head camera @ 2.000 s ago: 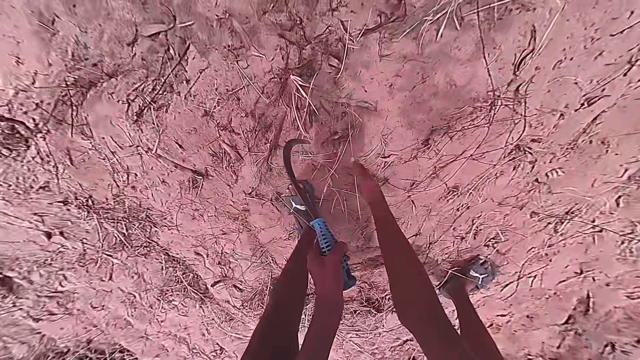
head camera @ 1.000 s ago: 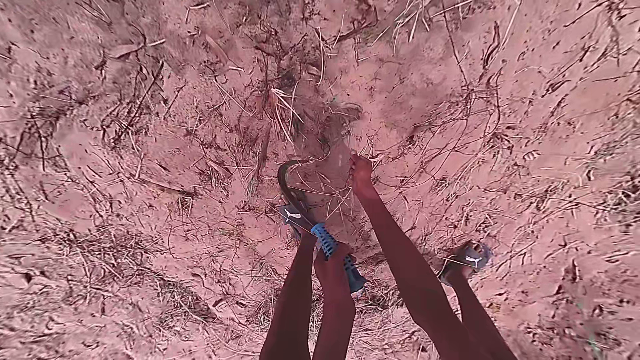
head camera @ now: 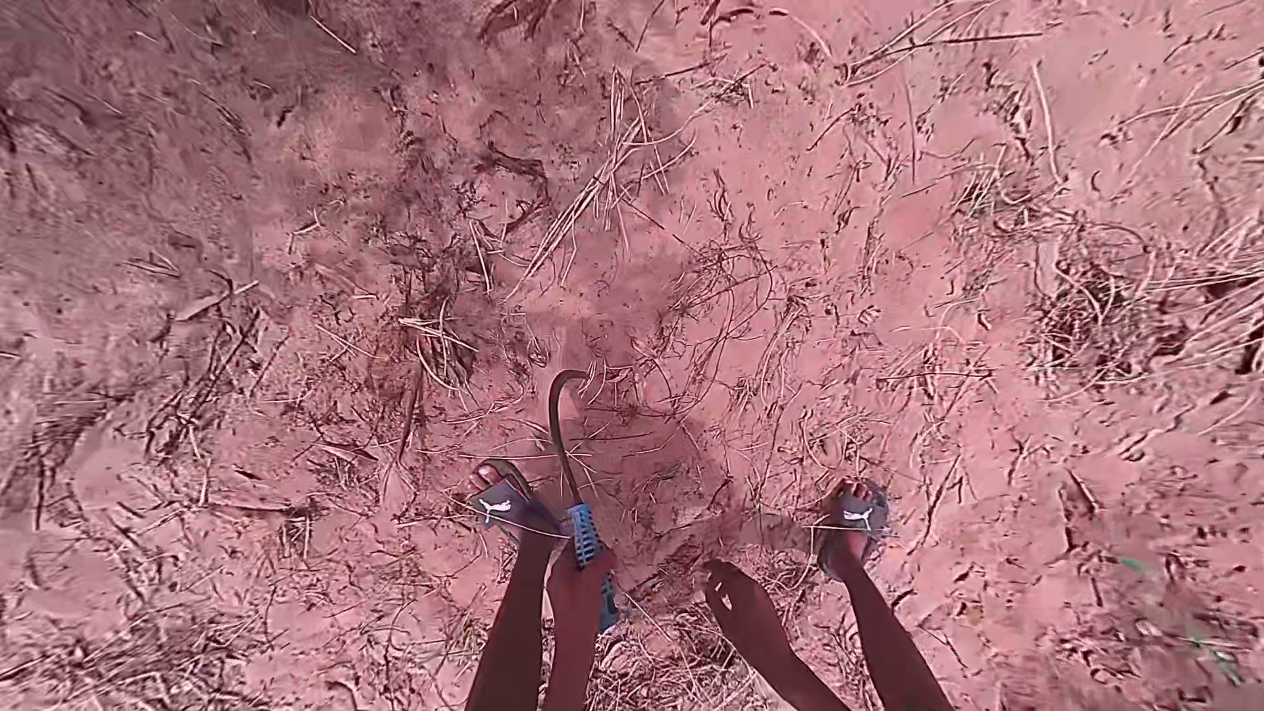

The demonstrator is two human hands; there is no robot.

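Note:
My left hand (head camera: pixel 581 583) grips the blue handle (head camera: pixel 587 534) of a sickle, between the feet and close beside the left one. The sickle's curved dark blade (head camera: pixel 556 425) points away from me over the soil, its tip bent to the right. To the right, my right hand (head camera: pixel 736 602) hangs low over the ground near dry straw, fingers bent and slightly apart, holding nothing that shows. Between the hands lies dry plant litter (head camera: pixel 671 657).
Dark slide sandals are on the left foot (head camera: pixel 509 506) and the right foot (head camera: pixel 855 518). Dry stalks (head camera: pixel 597 188) lie ahead on reddish soil. A tangle of dead roots (head camera: pixel 1096 306) is at right, with small green blades (head camera: pixel 1215 657) at lower right.
My right hand has drawn back toward me from the soil ahead, where it was reaching out beside the blade. The sickle stays in my left hand. The view has shifted.

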